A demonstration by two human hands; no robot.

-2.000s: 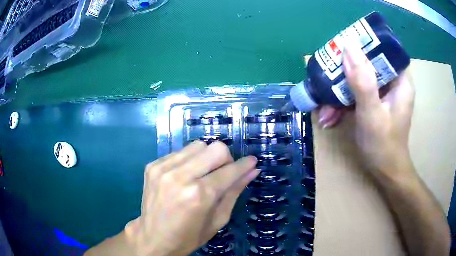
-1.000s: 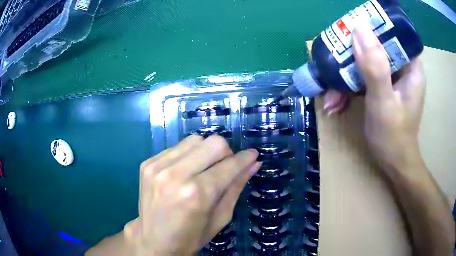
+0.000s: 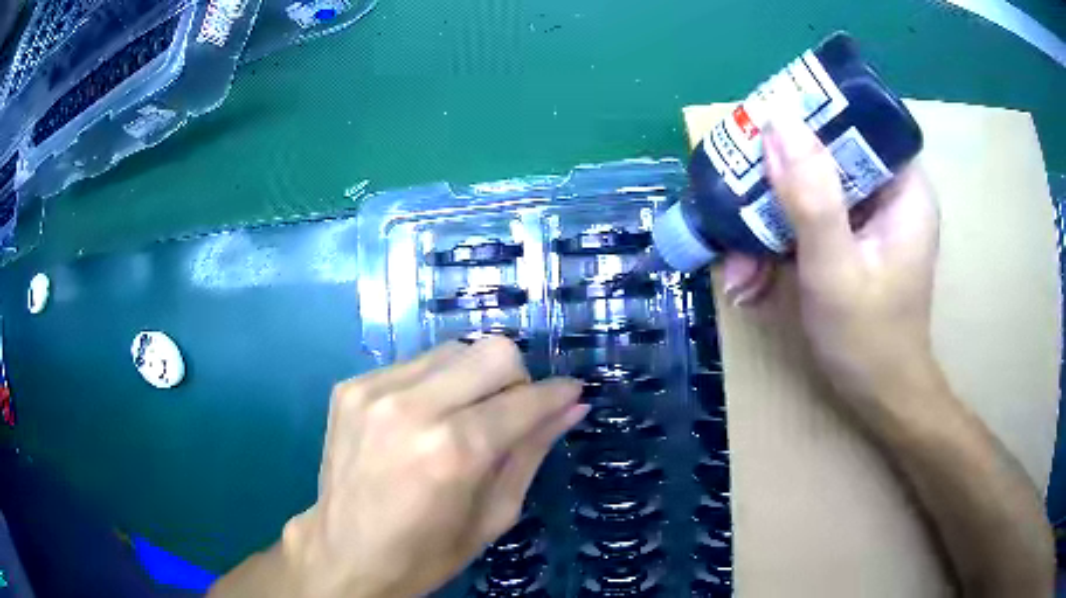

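Note:
My right hand (image 3: pixel 859 251) is closed around a black adhesive bottle (image 3: pixel 883 111) with a white label and a red patch. The bottle is tilted down to the left, its pale blue-grey collar (image 3: pixel 682 238) and narrow tip at the upper black round parts (image 3: pixel 610 287) in the middle column. The parts stand on edge in columns in the clear tray (image 3: pixel 376 280). My left hand (image 3: pixel 421 450) is over the left column, thumb and fingertips together beside the middle column. Whether it holds something small is hidden.
Tan cardboard (image 3: pixel 994 292) covers the tray's right side, under my right hand. Other clear trays (image 3: pixel 175 129) lie at upper left. Two white discs (image 3: pixel 158 359) lie left on the green mat (image 3: pixel 257 421). A blue thing (image 3: pixel 170 564) shows at lower left.
Since one second ago the bottle and my right hand have moved left and down in view, and the tip is at a lower part in the middle column. My left hand stays almost the same.

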